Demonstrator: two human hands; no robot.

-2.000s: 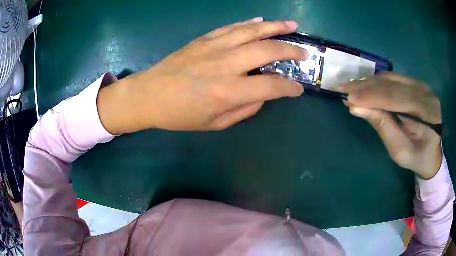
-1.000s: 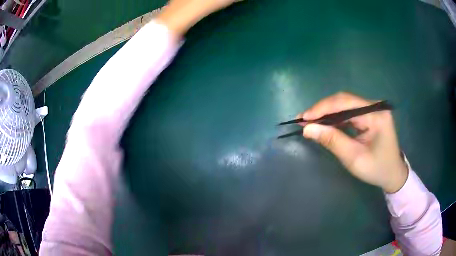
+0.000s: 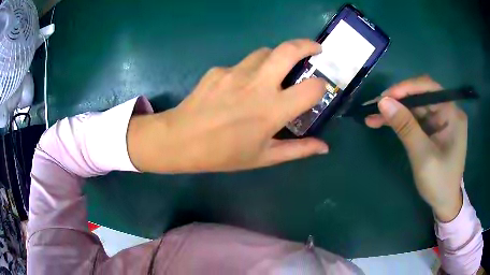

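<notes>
A phone unit (image 3: 380, 45) lies tilted on the green mat, its upper end towards the upper right. Its white panel (image 3: 346, 53) fills the upper half, and the silvery circuit board (image 3: 309, 119) shows in the lower half, partly hidden by fingers. My left hand (image 3: 231, 113) lies over the unit's lower left side, fingers on it and thumb near its lower end. My right hand (image 3: 424, 123) holds black tweezers (image 3: 430, 99), the blurred tips close to the unit's lower right edge. I cannot tell if the tips touch it.
A white fan (image 3: 16, 48) stands at the far left with a white cord beside it. The dark green mat (image 3: 242, 209) lies under the work. Dark cables hang at the left edge. White and red pieces show at the mat's near edge.
A second ago my left arm reached to the upper left and no unit was in view. Now my left hand is on a phone unit, and my right hand with the tweezers is further right.
</notes>
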